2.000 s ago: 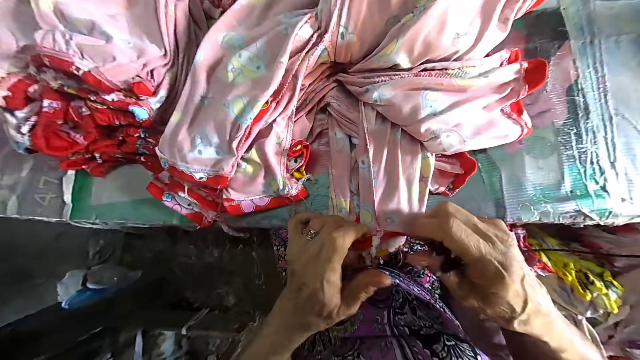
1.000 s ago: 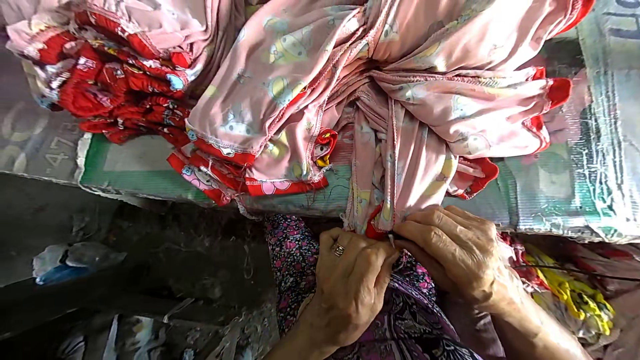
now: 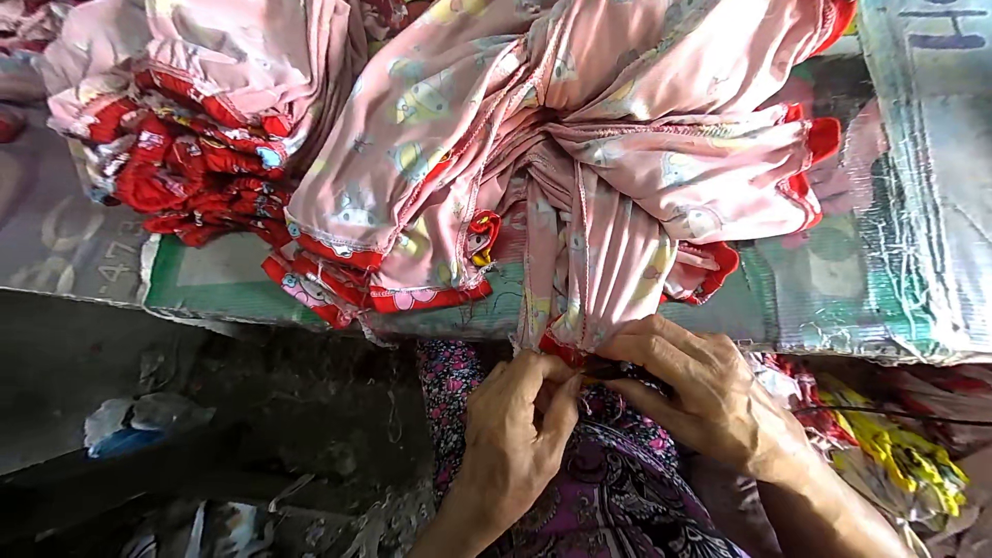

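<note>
Pink printed fabric pieces (image 3: pixel 620 170) with red trim lie bunched on the work surface, one part hanging over its front edge. My left hand (image 3: pixel 523 418) pinches the red trim (image 3: pixel 559 350) at the low end of that part. Close on its right, my right hand (image 3: pixel 690 387) has fingers on the same cloth end and holds a small dark tool (image 3: pixel 624 375), mostly hidden by the fingers; its kind cannot be told. Below both hands is a purple patterned garment (image 3: pixel 612 480) over my lap.
Another pile of pink cloth with red ruffles (image 3: pixel 194 155) lies at the left. The surface is covered with worn printed sheeting (image 3: pixel 814 287), its front edge just above my hands. Yellow and red cloth (image 3: pixel 891 449) is low at the right, with a thin dark cord (image 3: pixel 899 415) across it.
My hands stay at the hanging cloth end, with changed finger positions. The left hand's ring, visible in the earlier frames, is out of sight now. The view has shifted slightly.
</note>
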